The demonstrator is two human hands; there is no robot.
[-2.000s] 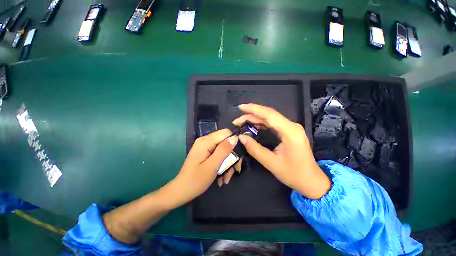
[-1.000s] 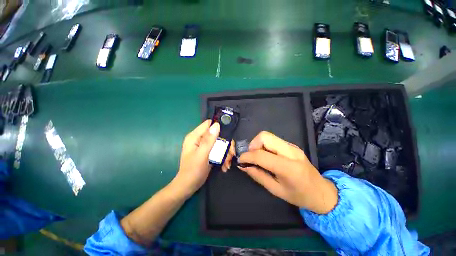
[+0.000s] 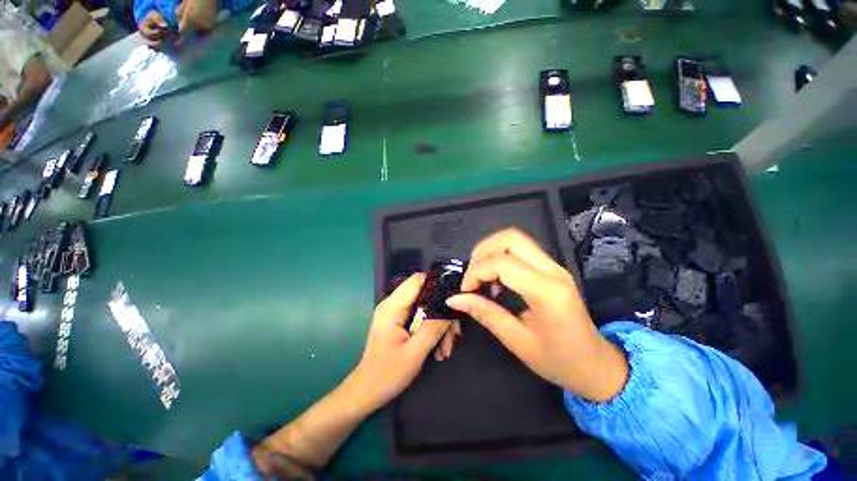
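Note:
My left hand (image 3: 402, 340) holds a black mobile phone (image 3: 440, 289) over the left compartment of the black parts tray (image 3: 475, 445). A bit of the phone's white label shows at my left thumb. My right hand (image 3: 526, 299) has its fingertips at the phone's upper end. A small dark part may be between these fingertips, but I cannot make it out. A small dark square piece (image 3: 406, 264) lies at the upper left of the left compartment. Loose black and grey covers (image 3: 691, 282) are heaped in the right compartment.
Phones (image 3: 556, 100) lie spaced along the green belt (image 3: 451, 94) behind the tray, with a phone pile (image 3: 324, 26) further back. A label strip (image 3: 141, 343) and several phones (image 3: 56, 254) lie on the left bench. Another person's hands (image 3: 179, 19) are at top left. A pale post (image 3: 799, 113) stands right.
The view has shifted, showing more of the far belt. My right hand has moved from beside the phone to its upper end, and the phone, upright and separate a second ago, is now mostly covered by fingers.

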